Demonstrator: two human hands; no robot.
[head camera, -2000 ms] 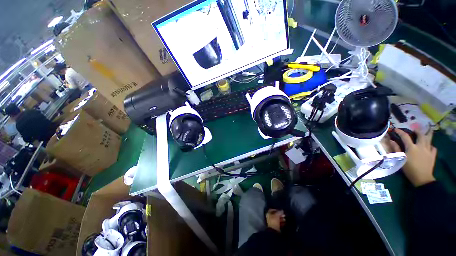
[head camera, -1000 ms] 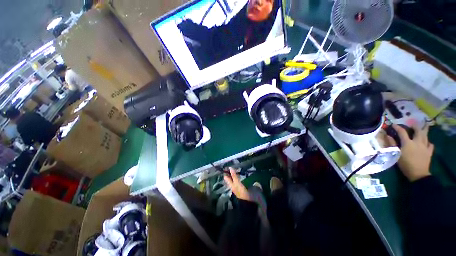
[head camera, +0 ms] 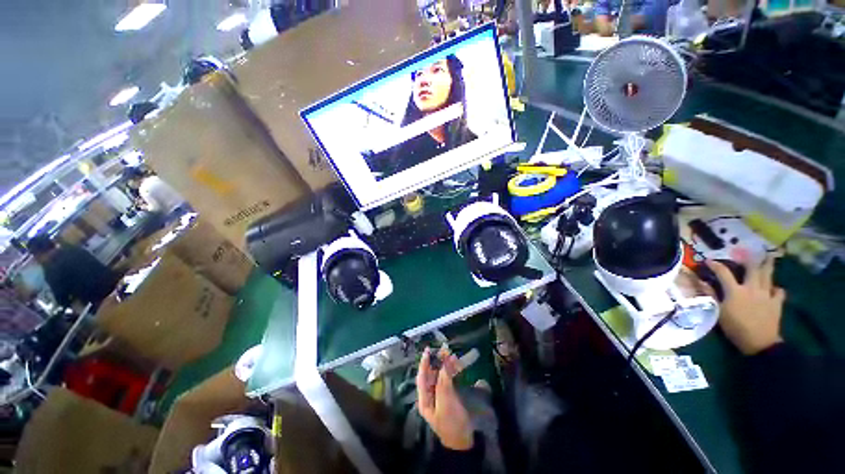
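My left hand [head camera: 445, 405] is raised below the bench's front edge, palm up, with a small dark cable end that looks pinched at its fingertips; the detail is blurred. My right hand [head camera: 752, 310] rests on a black mouse [head camera: 727, 274] on a cartoon mouse pad [head camera: 732, 236]. A white and black dome camera [head camera: 352, 274] stands at the bench's left, another [head camera: 493, 246] in the middle. A larger-looking camera [head camera: 639, 243] stands left of my right hand, its round base towards me. The monitor [head camera: 417, 116] shows a person in a camera picture.
A fan [head camera: 636, 85] and an open parts box [head camera: 741, 176] stand at the back right. A yellow ring on blue [head camera: 537, 185] lies beside the monitor. White labels [head camera: 679, 372] lie near the right edge. An open carton of cameras [head camera: 176, 417] is at lower left, with stacked cartons behind.
My left hand has come up from my lap and its fingers now point upward. The monitor picture has changed from a black shape to a person. The view has tilted up. My right hand stays on the mouse.
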